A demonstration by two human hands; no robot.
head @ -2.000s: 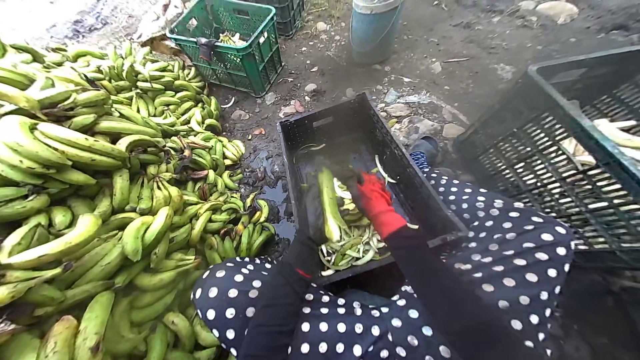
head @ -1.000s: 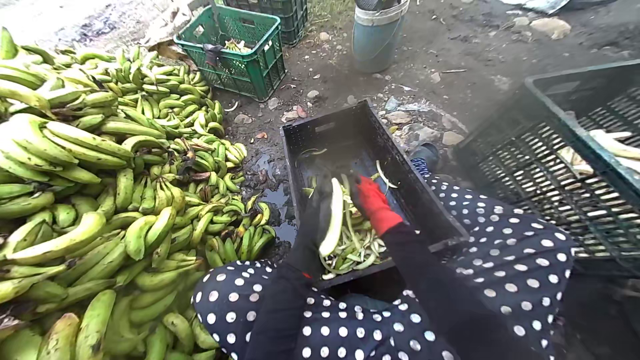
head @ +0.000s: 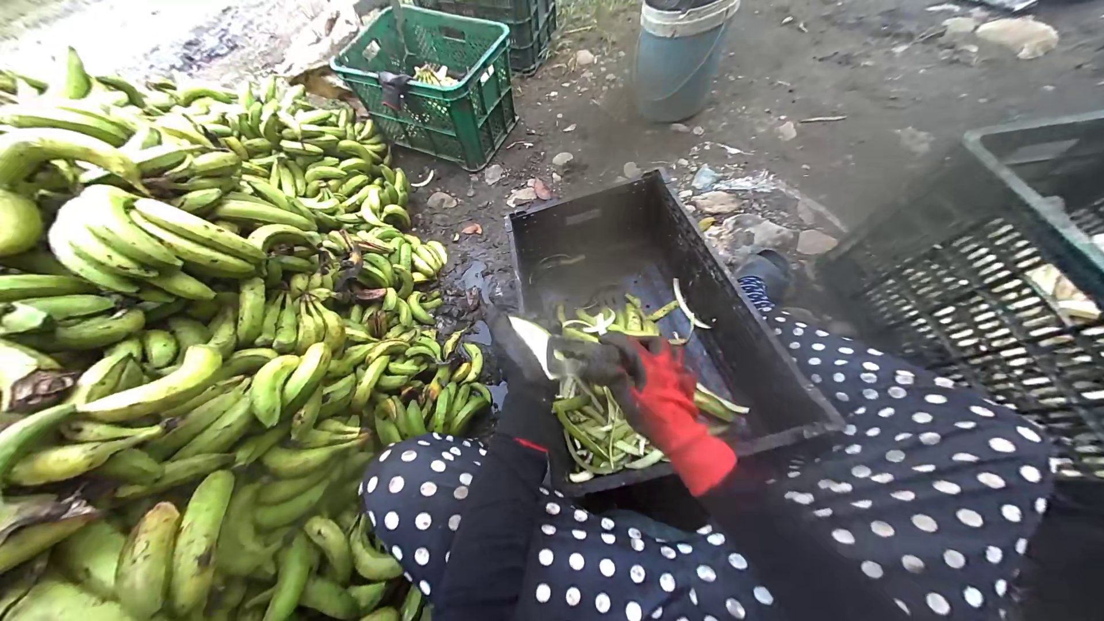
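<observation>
A black plastic crate (head: 759, 362) stands tilted in front of my knees, with green plantain peels (head: 604, 431) inside. My left hand (head: 526, 358), in a dark glove, is closed around a peeled pale plantain (head: 533, 341) over the crate's left side. My right hand (head: 668, 397), in a red glove with dark fingertips, reaches against the plantain's lower end above the peels. Its fingers are curled and blurred, and whether they hold a tool cannot be told.
Unpeeled green plantains (head: 172, 233) are heaped at the left. A green crate (head: 483, 103) and a blue bucket (head: 681, 69) stand at the back. A dark crate (head: 966, 250) holding pale pieces is at the right; stones (head: 716, 203) lie beyond the black crate.
The plantain showed green skin two seconds ago and is pale now. It has moved from over the peels to the crate's left side, with my left hand.
</observation>
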